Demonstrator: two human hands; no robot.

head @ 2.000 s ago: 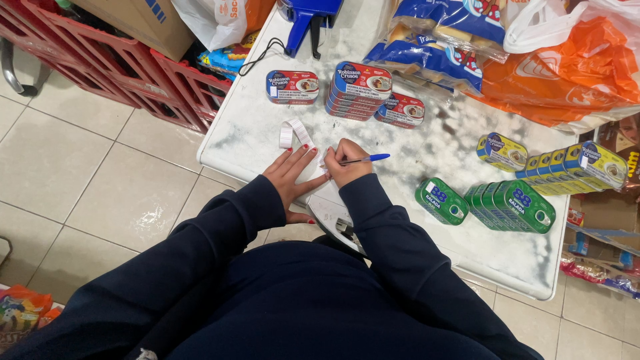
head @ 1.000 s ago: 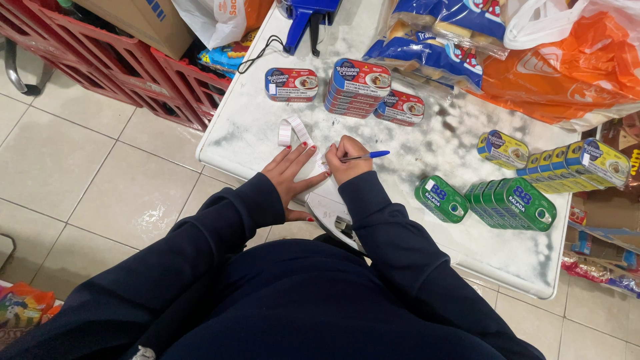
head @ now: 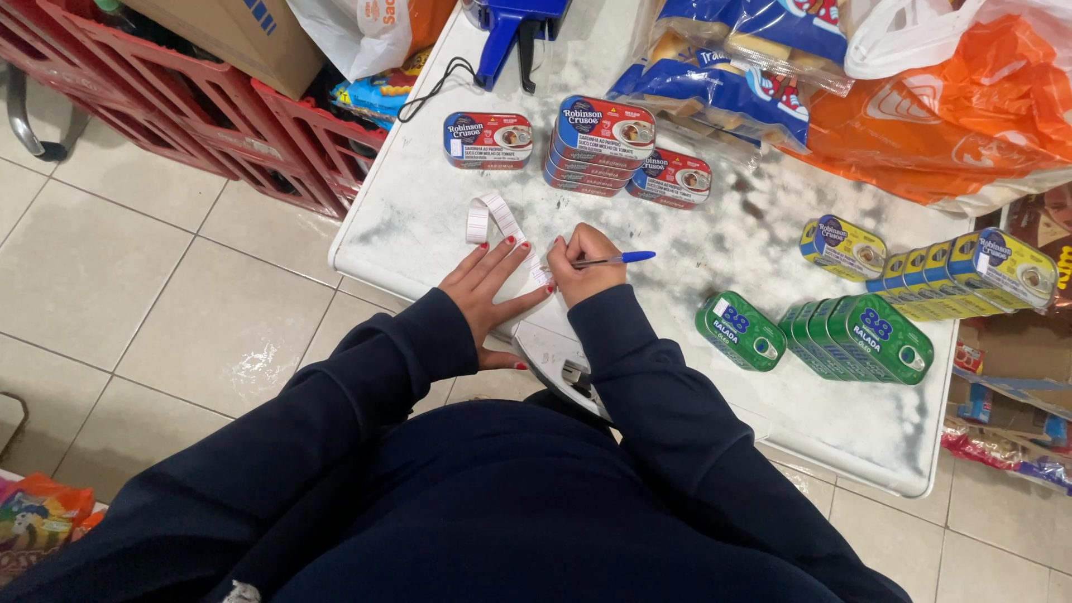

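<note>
My right hand grips a blue ballpoint pen, its tip side down by a strip of printed paper labels. My left hand lies flat with fingers apart, pressing the strip on the table's near edge. A white device, of unclear kind, sits just below the hands. Beyond them stand a single red sardine tin, a stack of red tins and another red tin leaning against it. To the right are green tins, one lone green tin, and yellow tins.
A blue handheld label gun with a black cord lies at the table's far edge. Bread packs and an orange plastic bag fill the far right. Red crates with a cardboard box flank the table's left side.
</note>
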